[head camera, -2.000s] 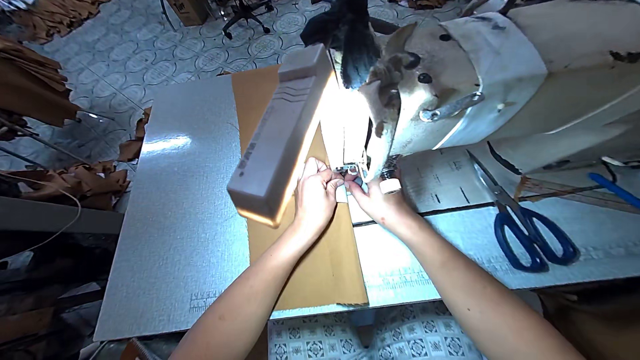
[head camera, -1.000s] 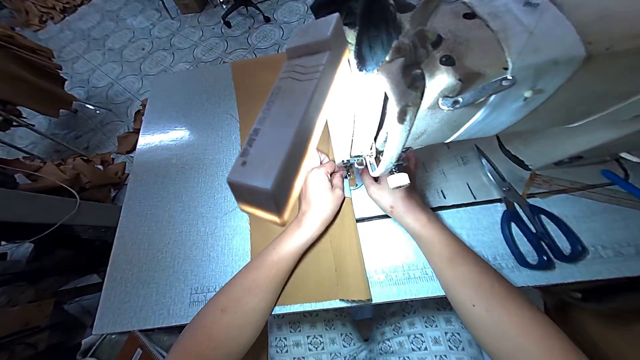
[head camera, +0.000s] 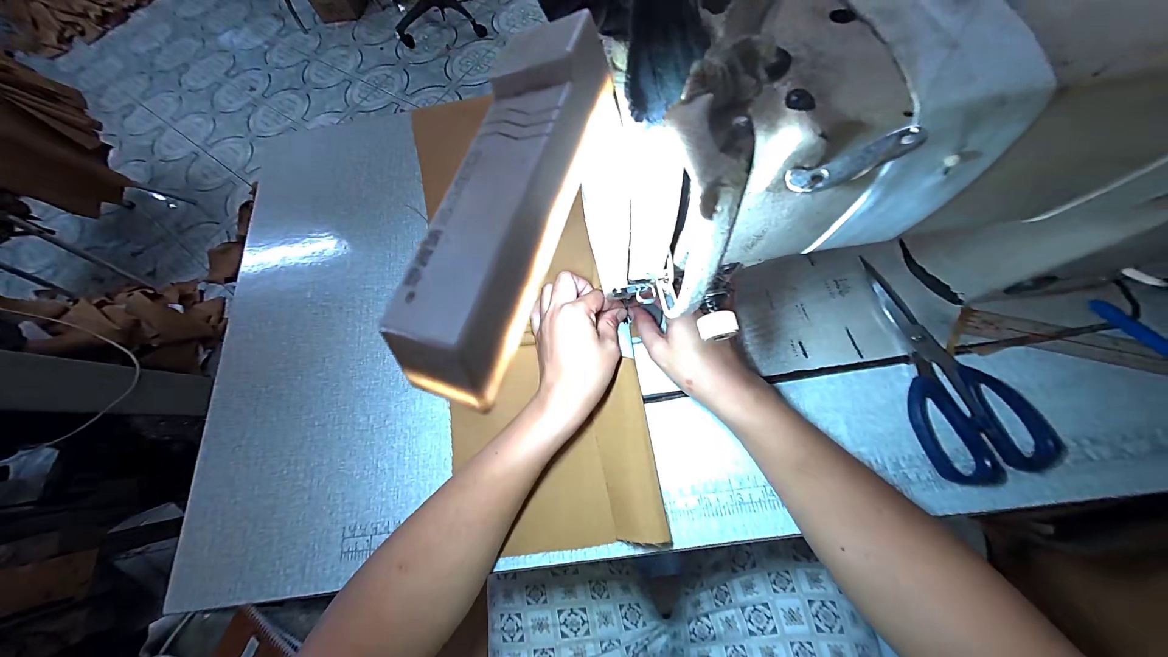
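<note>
A long piece of tan fabric (head camera: 566, 484) lies across the table, passing beneath the head of a sewing machine (head camera: 821, 119). My left hand (head camera: 579, 338) rests on the fabric left of the presser foot (head camera: 639, 292), its thumb and index finger pinching at the fabric's edge. On the foot's near right side is my right hand (head camera: 689, 351), its fingertips close to the left ones at a small pale piece (head camera: 626, 339). Whether the right fingers grip it cannot be made out. A lit lamp (head camera: 493, 219) hangs over the fabric and hides part of it.
Blue-handled scissors (head camera: 976, 411) lie on the table at the right, with a blue tool (head camera: 1127, 327) beyond them. The table (head camera: 310, 411) has printed ruler marks near its front edge. Brown material (head camera: 137, 328) is heaped at the left, and an office chair base (head camera: 438, 18) stands behind.
A pale piece showing between my hands two seconds ago is now mostly covered. Both hands have stayed close to the presser foot. The view has shifted slightly.
</note>
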